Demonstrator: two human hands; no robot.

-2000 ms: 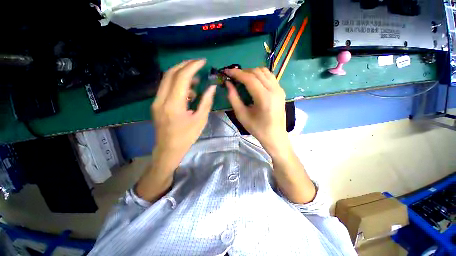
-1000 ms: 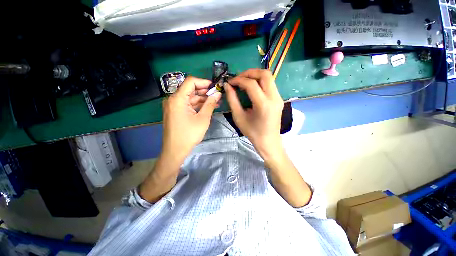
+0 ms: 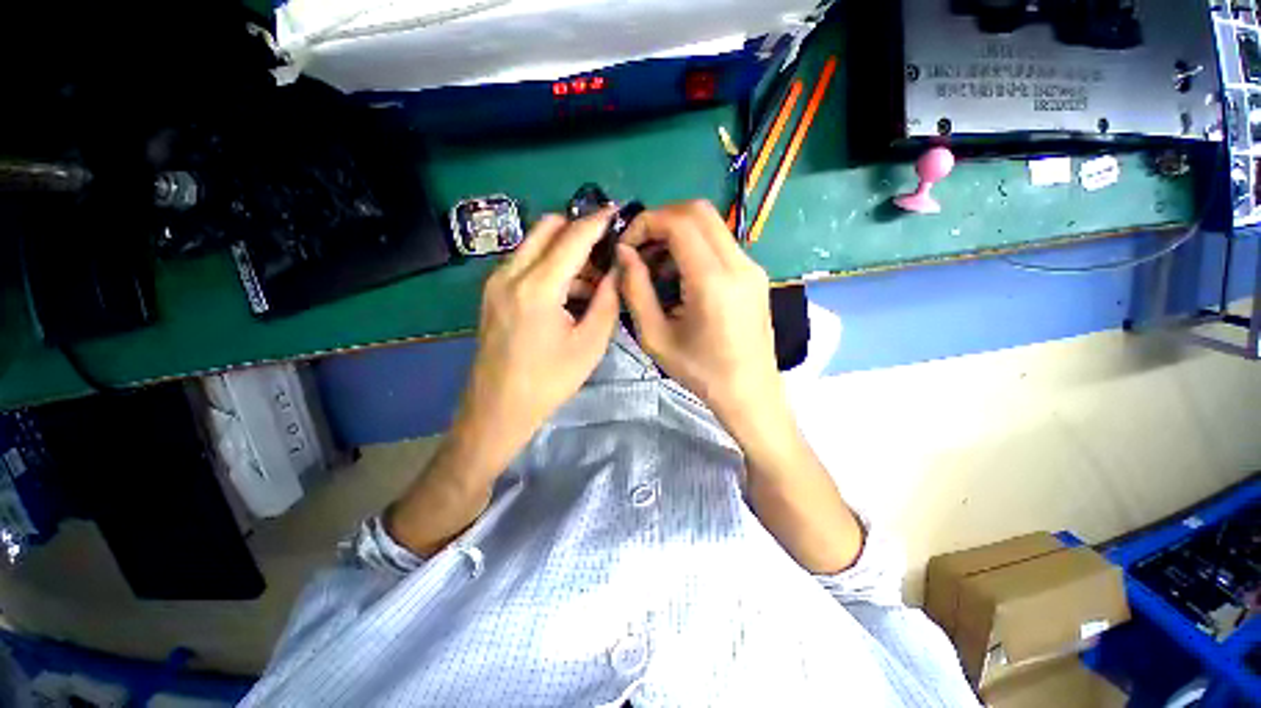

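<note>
My left hand [image 3: 542, 311] and my right hand [image 3: 698, 297] meet at the bench edge, fingertips nearly touching. Both hold a small dark part [image 3: 604, 252] between thumbs and fingers; the fingers hide most of it, so its exact shape cannot be told. A small dark shiny piece [image 3: 589, 202] shows just beyond my left fingertips; whether it is joined to the held part cannot be told. An open watch case [image 3: 487, 224] with a silvery rim and pale parts inside lies on the green mat, left of my left hand.
A blue box with red digits [image 3: 609, 105] stands behind my hands. Orange sticks [image 3: 792, 150] lie to the right. A pink suction cup [image 3: 927, 180] stands before a grey metal box [image 3: 1058, 83]. A black fixture [image 3: 339, 221] is at left. Cartons [image 3: 1030, 609] are low right.
The watch case, hidden or absent at first, now lies on the mat. My hands have drawn together around the dark part, and the white and yellow bits seen a second ago are hidden.
</note>
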